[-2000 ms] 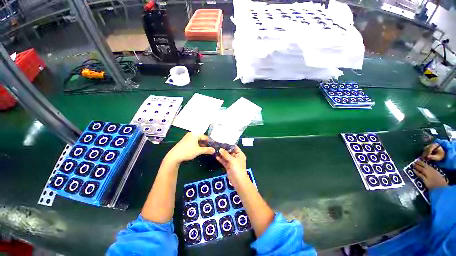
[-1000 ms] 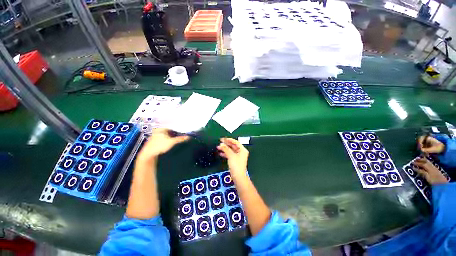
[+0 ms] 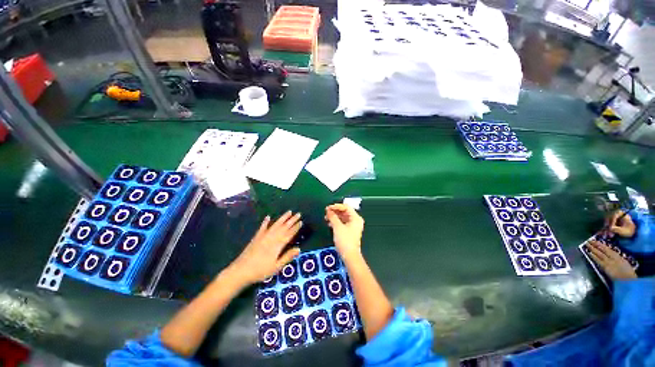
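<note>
A blue-edged panel of dark squares with white rings (image 3: pixel 305 301) lies in front of me. My left hand (image 3: pixel 269 251) is spread palm down at its upper left corner, its fingers apart. A small pile of loose dark parts (image 3: pixel 305 231) lies on the green surface by its fingertips, partly hidden. My right hand (image 3: pixel 346 228) is just above the panel's upper right, fingertips pinched together; whether they hold a tiny part cannot be seen. A clear bag with a white label (image 3: pixel 228 185) lies up and left, touching the pale panel (image 3: pixel 219 149).
A thick stack of blue panels (image 3: pixel 118 218) is at left beside a perforated strip (image 3: pixel 63 247). A cardboard sheet (image 3: pixel 281 159) and a white sheet (image 3: pixel 340 163) lie ahead. A white-edged panel (image 3: pixel 528 233) and another person's hands (image 3: pixel 614 247) are at right.
The bag has left both hands and now lies by the pale panel. Loose dark parts are on the surface. My left hand went left, then came back down to the panel's corner.
</note>
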